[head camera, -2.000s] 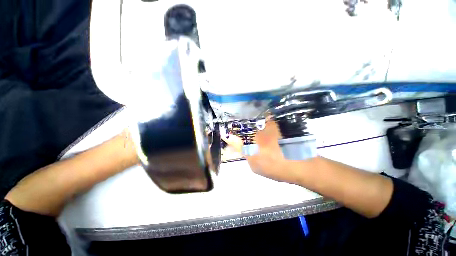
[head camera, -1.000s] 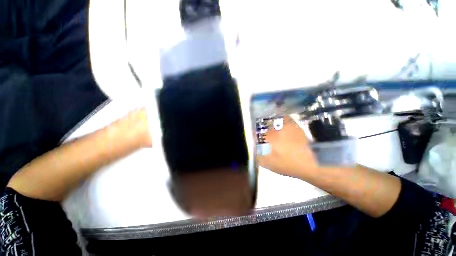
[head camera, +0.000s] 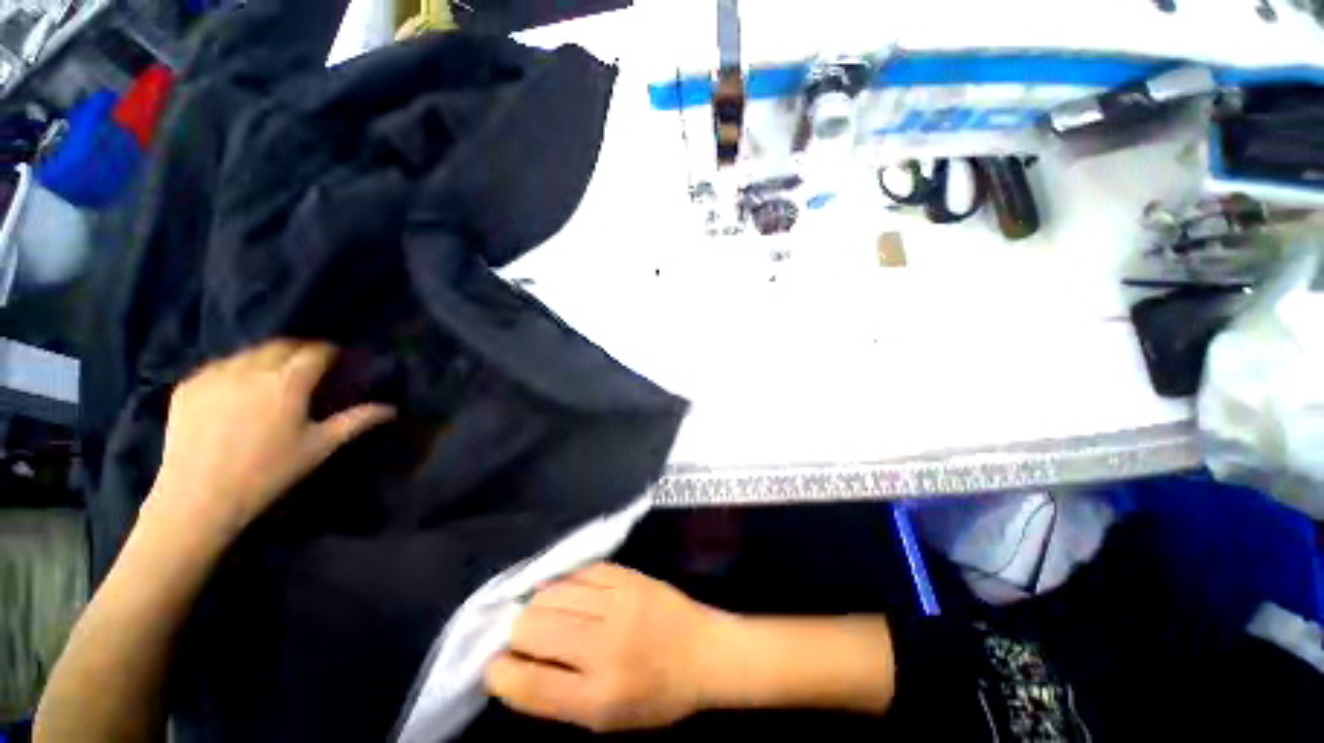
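A large black garment piece (head camera: 537, 436) lies bunched over the left of the table and hangs over its front edge. A white cloth strip (head camera: 472, 631) shows along its lower right edge. My left hand (head camera: 254, 421) rests on the black cloth at the left, thumb apart from the fingers; whether it pinches cloth is unclear. My right hand (head camera: 603, 646) is closed on the white strip in front of the table edge, fingertips bent around it. The sewing machine head (head camera: 929, 102), white with a blue stripe, stands at the back right.
Black-handled scissors (head camera: 951, 189) lie by the machine on the white table (head camera: 929, 349), which has a ruler-like front edge. A dark holder (head camera: 1173, 341) and a clear plastic bag (head camera: 1271, 392) are at the right. A blue crate (head camera: 1162, 530) stands below the table. Blue and red items are upper left.
The view has shifted; the machine head no longer blocks the front. Both hands have left the machine area. The black garment now lies across the left, with my right hand holding its white strip.
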